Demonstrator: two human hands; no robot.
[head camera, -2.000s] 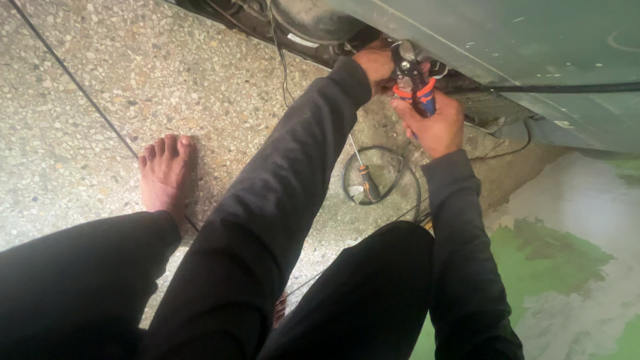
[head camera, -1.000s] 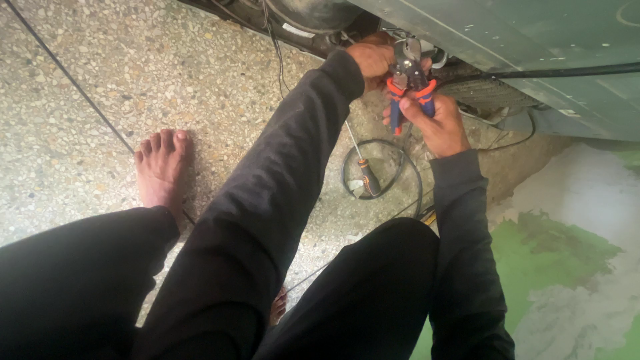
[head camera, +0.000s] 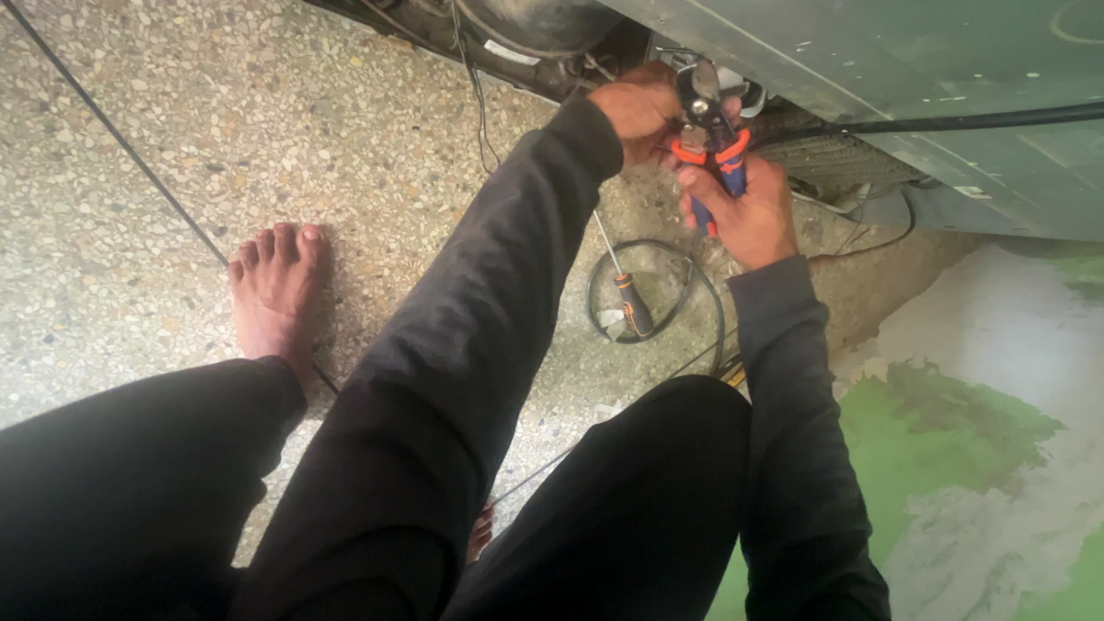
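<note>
My right hand (head camera: 749, 207) is closed around the orange-and-blue handles of a pair of wire-stripping pliers (head camera: 709, 129), whose dark jaws point up toward the appliance. Just left of the jaws, my left hand (head camera: 638, 108) is bent at the opening in the base of a grey metal appliance (head camera: 931, 69); its fingertips are mostly hidden, and what they hold cannot be made out. Below the hands, a screwdriver (head camera: 634, 304) with a black-and-orange handle lies on the floor inside a loop of black cable (head camera: 721, 319).
A rounded dark compressor (head camera: 539, 26) sits in the appliance's base, with thin wires (head camera: 473, 78) hanging from it. A thick black cable (head camera: 983, 119) runs along the grey panel. Another cord (head camera: 129, 147) crosses the speckled floor by my bare foot (head camera: 280, 293). A patchy green-and-white wall (head camera: 949, 431) stands at right.
The pliers have tilted slightly between the frames, with my right hand still around them. My left hand remains beside them at the opening.
</note>
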